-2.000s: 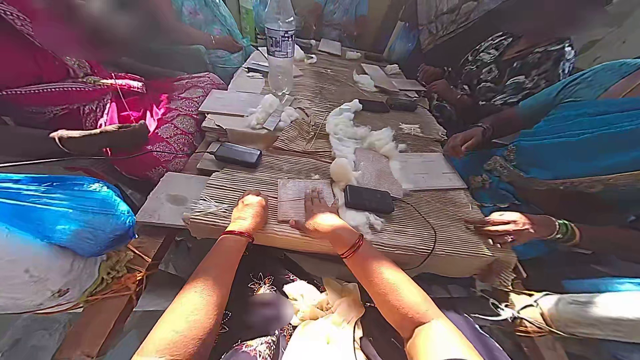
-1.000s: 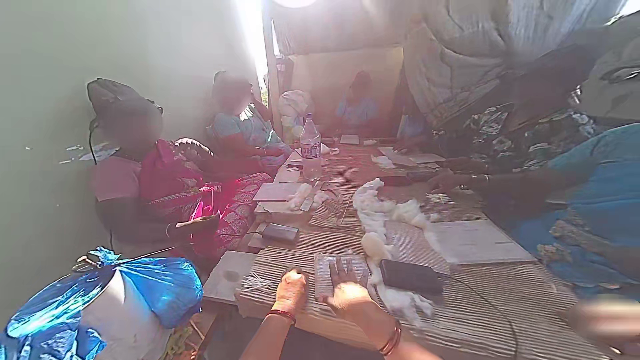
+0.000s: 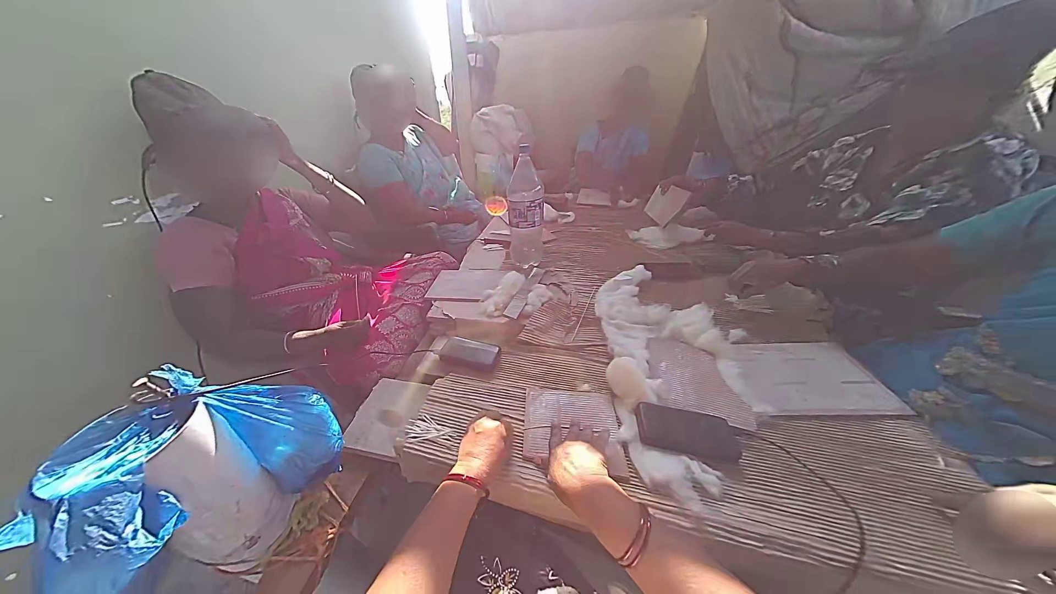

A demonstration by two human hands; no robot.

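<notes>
My right hand [image 3: 577,458] lies palm down with its fingers over the lower part of a small square board [image 3: 569,412] on the corrugated table cover [image 3: 833,478]. To its left, my left hand [image 3: 485,445] rests closed on the same cover; whether something thin is inside it cannot be seen. A small bunch of thin white sticks [image 3: 429,427] lies left of that hand. Right of the board is a long strip of white cotton wool [image 3: 631,322], with a black power bank [image 3: 689,431] and its cable beside it.
A larger pale board [image 3: 817,379] lies at the right. Farther back stand a plastic bottle [image 3: 525,214] and another black device [image 3: 469,352]. A blue plastic bag [image 3: 272,429] bulges at the lower left. Several people sit around the table, one person's arm [image 3: 792,268] reaching in from the right.
The view has tilted up from two seconds ago. A person at the left has raised a hand to the head. My hands stay by the small board.
</notes>
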